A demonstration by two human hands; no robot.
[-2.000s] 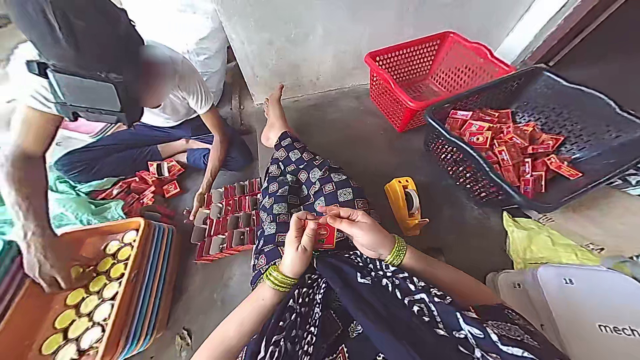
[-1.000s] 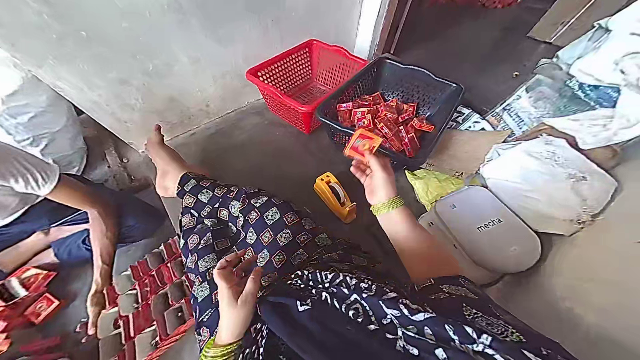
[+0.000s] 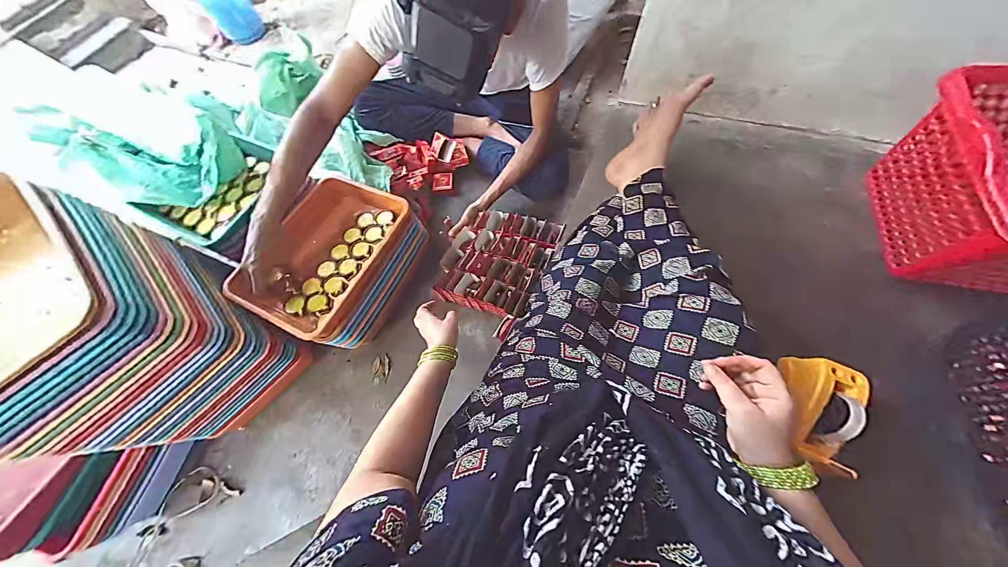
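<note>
My left hand [image 3: 437,324] reaches out beside the near left corner of a block of small red boxes [image 3: 496,264] standing in rows on the floor; its fingers are partly curled, and whether they hold anything cannot be told. Above my right thigh is my right hand [image 3: 748,394], thumb and fingertips close together, with a tiny bit possibly pinched there. Just right of it a yellow tape dispenser [image 3: 803,390] with a roll of clear tape rests on the floor. A co-worker's hand touches the far left edge of the box rows.
The co-worker's other hand is in an orange tray [image 3: 354,201] of round yellow pieces, atop stacked trays. Loose red boxes [image 3: 425,161] lie by the co-worker's legs. More stacked trays [image 3: 157,331] stand at left, a red plastic basket [image 3: 929,189] at right.
A second ago my right hand held a red box over the black basket; now it is back above my lap without it. My left hand has moved out to the box rows. The view has swung left.
</note>
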